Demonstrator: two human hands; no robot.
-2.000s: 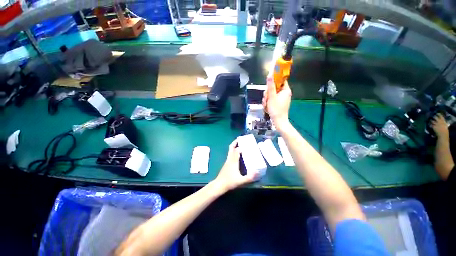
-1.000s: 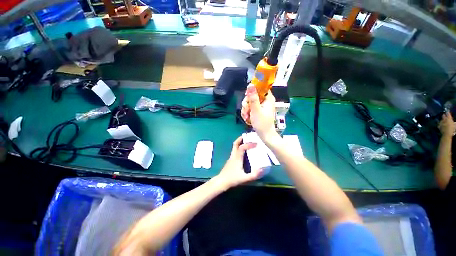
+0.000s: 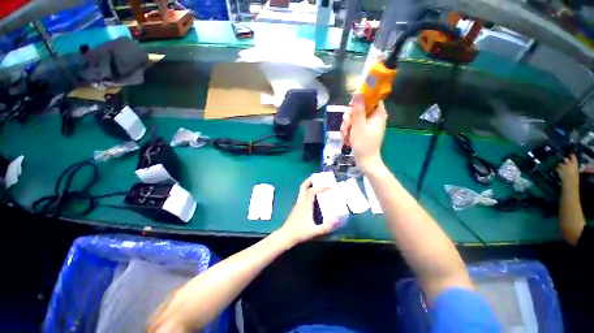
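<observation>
My left hand holds a device housing with a white face and black side at the bench's near edge. My right hand grips the orange electric screwdriver, its black cable curving up and right. The screwdriver's lower end is over the front of the screw feeder, above and right of the housing; the exact tip is hard to see. White covers lie just right of the housing, partly behind my right forearm. A single white plate lies left of my left hand.
Corded black units with white ends and coiled cables stand at left. A black block is beside the feeder. Cords with plastic-wrapped ends and another person's hand are at right. Blue lined bins sit below the edge.
Since a second ago my right hand and the screwdriver have moved up and right, from above the housing to the feeder. My left hand still holds the housing in about the same place.
</observation>
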